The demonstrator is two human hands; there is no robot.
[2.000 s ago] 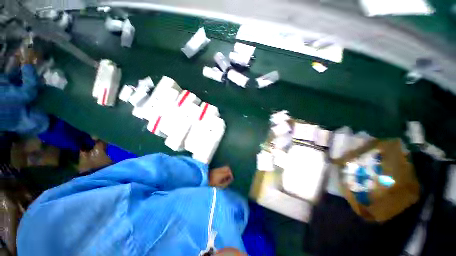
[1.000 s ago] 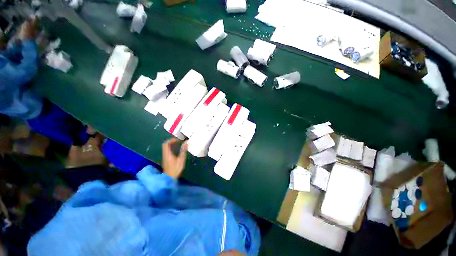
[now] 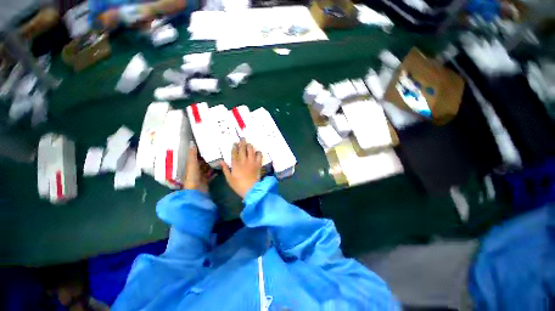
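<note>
Several stacks of flat white retail cartons (image 3: 213,136) with red bands lie side by side on the dark-green bench in front of me. My left hand (image 3: 195,171) is upright against the near end of the stacks, between a left pair and the right ones; its fingers are partly hidden. My right hand (image 3: 244,168) rests with spread fingers on the near ends of the right-hand stacks. Whether either hand grips a carton is unclear. Another white carton stack (image 3: 57,168) lies apart at the far left.
White folded pieces (image 3: 115,152) lie left of the stacks. White cylindrical units (image 3: 203,84) lie beyond. At right are a cardboard tray (image 3: 335,165) with white items and an open brown box (image 3: 447,90). Other people's hands (image 3: 146,11) show at the far side.
The view has swung round to face the bench squarely. Both hands now show at the carton stacks, where one showed before. A gap has opened between the left pair and the right stacks.
</note>
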